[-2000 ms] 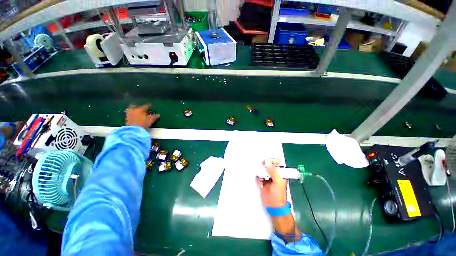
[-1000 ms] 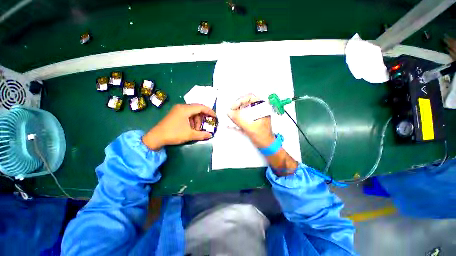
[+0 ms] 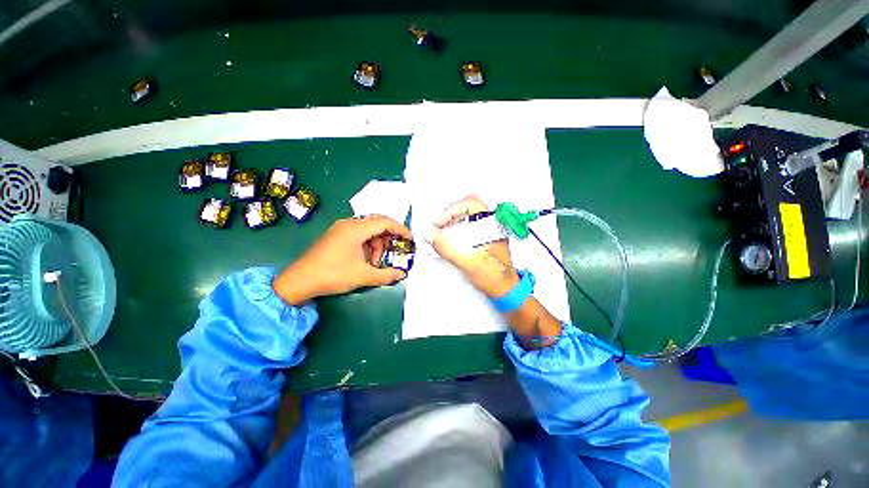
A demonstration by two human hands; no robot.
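My left hand [image 3: 348,255] holds a small black electronic unit [image 3: 398,254] with gold and white marks between thumb and fingers, at the left edge of the white paper sheet [image 3: 448,310]. My right hand [image 3: 481,250] is closed around a white dispensing syringe [image 3: 474,232] over the sheet. Its bright green adapter [image 3: 515,220] points right, with a clear hose and a thin black cord leading off. The syringe tip is close to the unit; I cannot tell if they touch. Several similar units [image 3: 245,184] stand grouped on the green bench at the left.
A pale rail [image 3: 286,125] separates bench and green belt [image 3: 286,57], which carries several units. A light blue-green fan [image 3: 52,286] stands at left. A black controller [image 3: 777,205] and crumpled white paper [image 3: 681,136] are at right. Folded paper [image 3: 379,199] lies behind my left hand.
Two seconds ago my left hand was over the belt; it came back and held a unit by one second ago. Since then both hands have hardly moved, and the camera view has shifted slightly.
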